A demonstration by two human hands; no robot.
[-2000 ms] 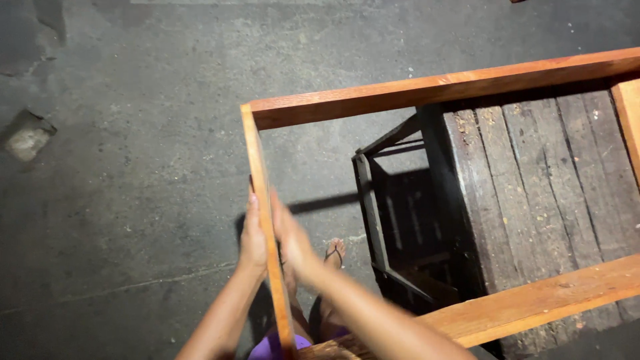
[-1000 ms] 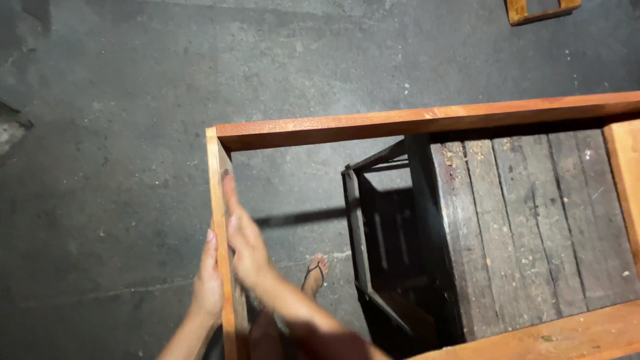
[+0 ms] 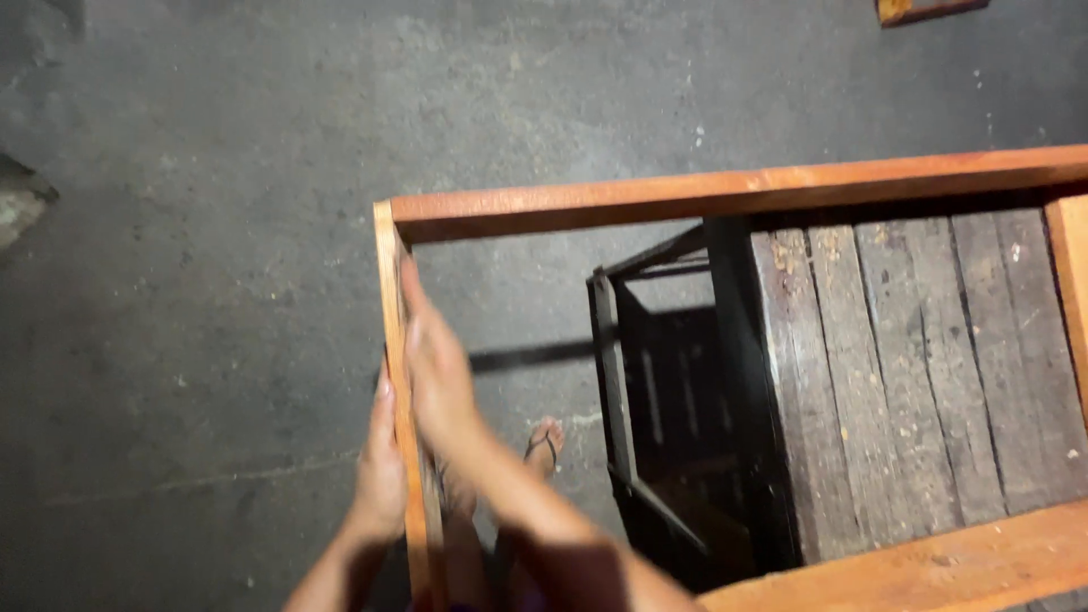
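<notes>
A rectangular wooden frame of reddish-orange boards (image 3: 595,197) rests partly over a slatted wooden table. Its narrow end board (image 3: 390,297) runs down the view between my hands. My left hand (image 3: 383,476) lies along the outer face of that board, fingers pointing up the view. On the inner face is my right hand (image 3: 436,370), held flat with its fingers stretched toward the far corner; it is slightly blurred. Neither hand's fingers wrap around the board. The lower end of the end board runs out of view at the bottom.
The weathered slatted table (image 3: 892,382) stands at the right, with dark metal bars (image 3: 616,374) beside it. My sandaled foot (image 3: 546,444) is on the concrete floor (image 3: 212,280) below the frame. Another wooden piece (image 3: 931,10) lies at the top right.
My right hand has slid along the inner face of the end board toward the far corner since the earliest frame. My left hand stays on the outer face. The view has shifted.
</notes>
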